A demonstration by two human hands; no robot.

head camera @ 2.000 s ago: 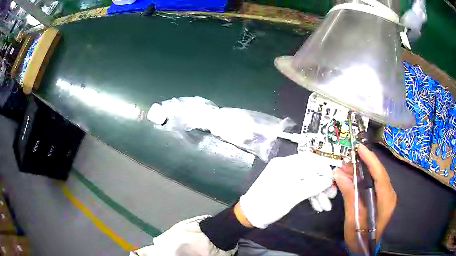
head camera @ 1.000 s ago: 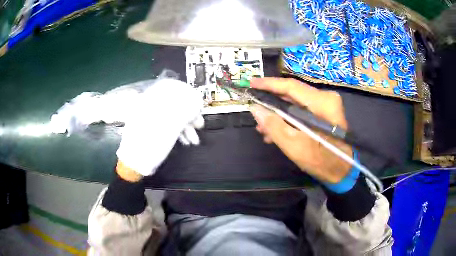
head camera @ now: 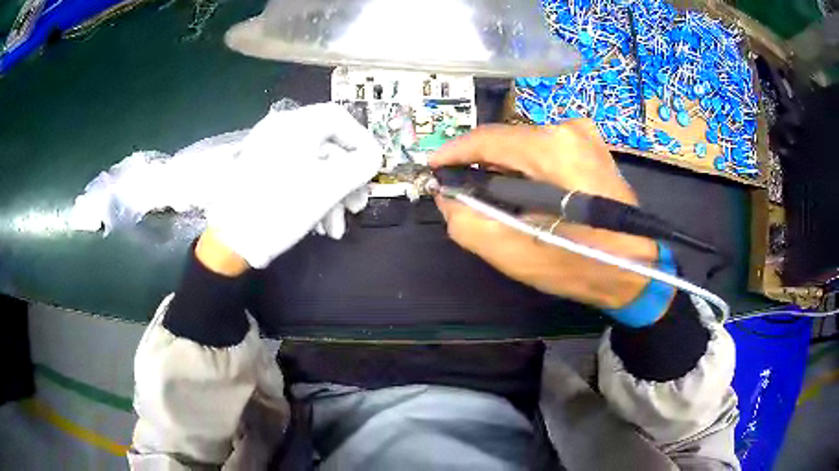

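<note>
The open white power-strip housing (head camera: 405, 87) lies on the black mat (head camera: 396, 285), with a green circuit board (head camera: 437, 131) and thin wires inside. My right hand (head camera: 543, 198), bare with a blue wrist strap, holds the black soldering iron (head camera: 598, 212) and the whitish solder feed tube (head camera: 589, 250). The iron's front end is at the housing's near edge; the tip itself is hard to see. My left hand (head camera: 285, 179), in a white glove, is at the housing's left side, fingers bent; whether it grips anything is hidden. The bagged power cord (head camera: 147, 189) lies left, partly behind the glove.
The clear fume hood (head camera: 405, 37) hangs over the far edge of the housing, with bright glare. A cardboard parts tray (head camera: 685, 166) of blue discs with pale leads stands at the back right. A blue sheet (head camera: 28, 32) shows at the far left.
The view has swung from left to centre over the work. In the last second, my right hand and the iron have shifted slightly left along the housing, and my left hand has moved slightly up.
</note>
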